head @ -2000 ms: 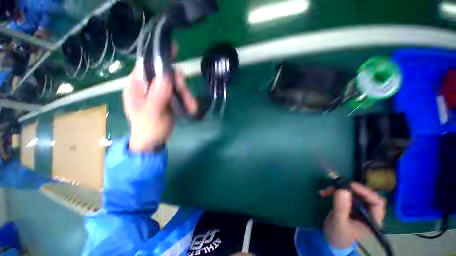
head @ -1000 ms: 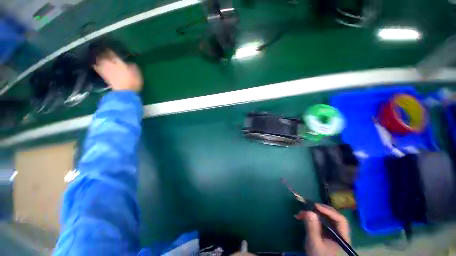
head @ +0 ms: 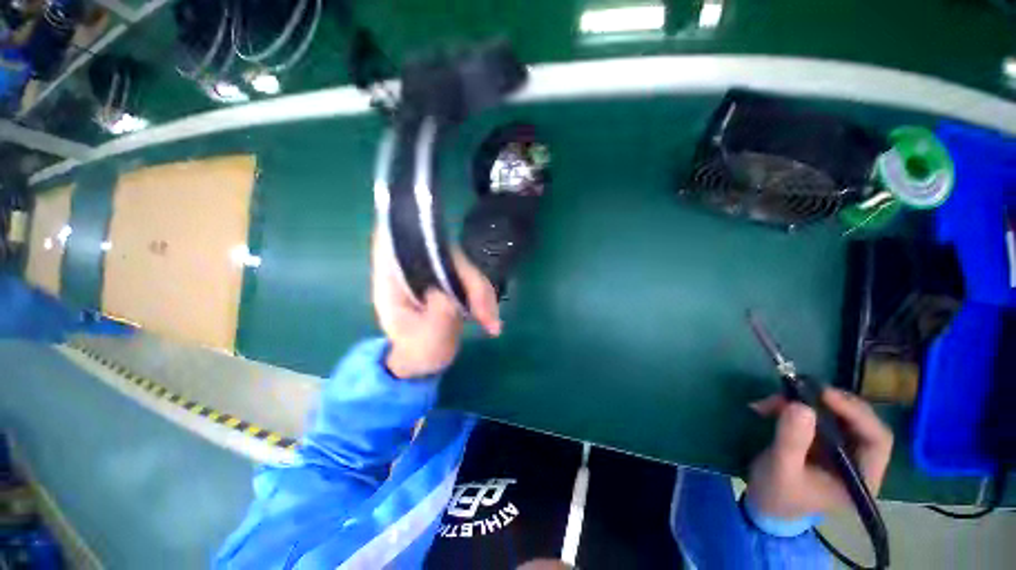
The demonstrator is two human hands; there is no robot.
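Observation:
My left hand (head: 429, 323) holds a black headset (head: 418, 212) by its headband, above the green mat. Two silver arcs run along the band, and a bulky black earcup (head: 462, 78) is at its far end. An open earcup (head: 514, 167) with a shiny pale centre shows to the right of the headband, with another dark round part (head: 498, 236) just below it. My right hand (head: 819, 457) holds a black soldering iron (head: 797, 384), its metal tip pointing up and left over the mat, apart from the headset.
A black fume fan (head: 780, 167) stands at the back right beside a green solder spool (head: 914, 169). A black stand (head: 880, 290) with a yellowish sponge (head: 890, 380) is next to a blue tray (head: 947, 390). A white rail (head: 624, 78) runs behind; more headphones (head: 245, 33) lie beyond it.
My left hand has come back from the headphones beyond the rail at the left and now holds a headset over the mat. My right hand still holds the iron. The view has shifted.

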